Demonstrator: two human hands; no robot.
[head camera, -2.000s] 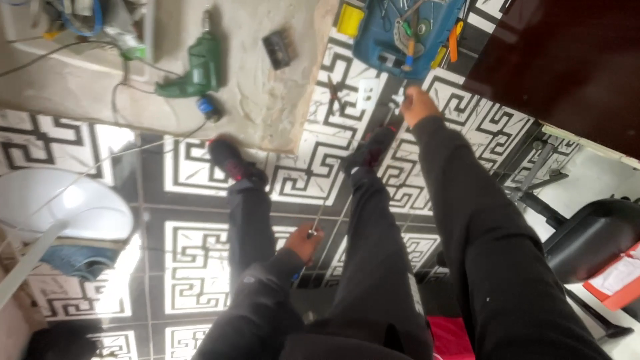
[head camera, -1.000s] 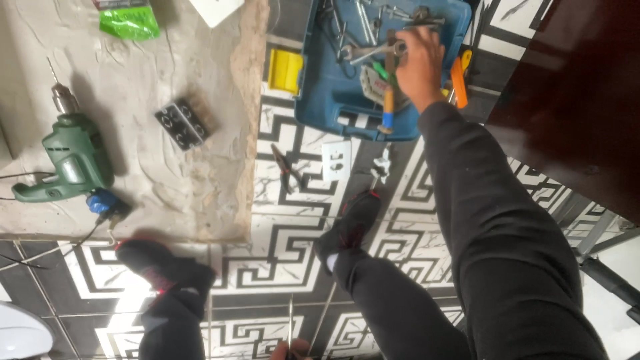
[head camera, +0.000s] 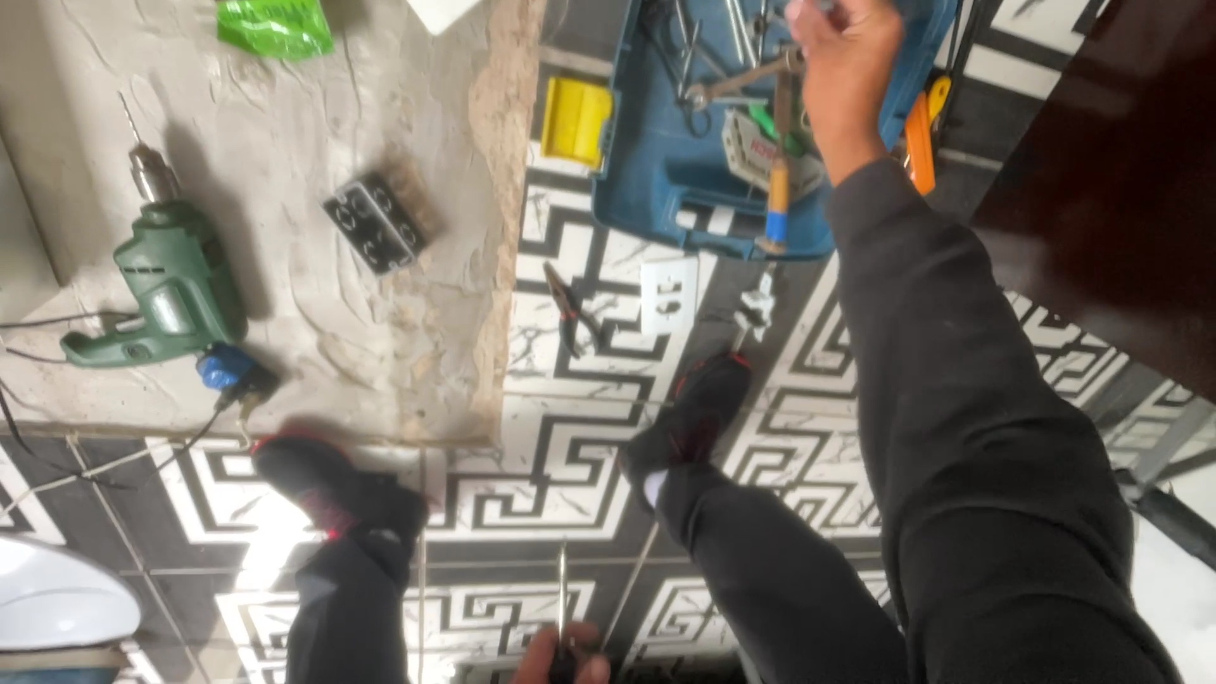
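My right hand is over the blue plastic toolbox tray, its fingers bent near the upper edge of the view; whether they grip anything is hard to tell. Beneath and beside it lie a wrench, several metal tools and a hammer-like tool with a wooden handle banded in blue. At the bottom edge, my left hand holds a screwdriver by its dark handle, the thin shaft pointing up and away. Pliers, a white switch plate and a small white fitting lie on the tiles.
A green power drill with its cord and a black electrical box lie on the rough cement slab at left. A yellow bin and an orange-handled tool flank the toolbox. Dark furniture stands at right.
My right hand has moved from the small fitting on the floor up into the toolbox. My left hand still holds the screwdriver, now low in view. The view has shifted and come closer.
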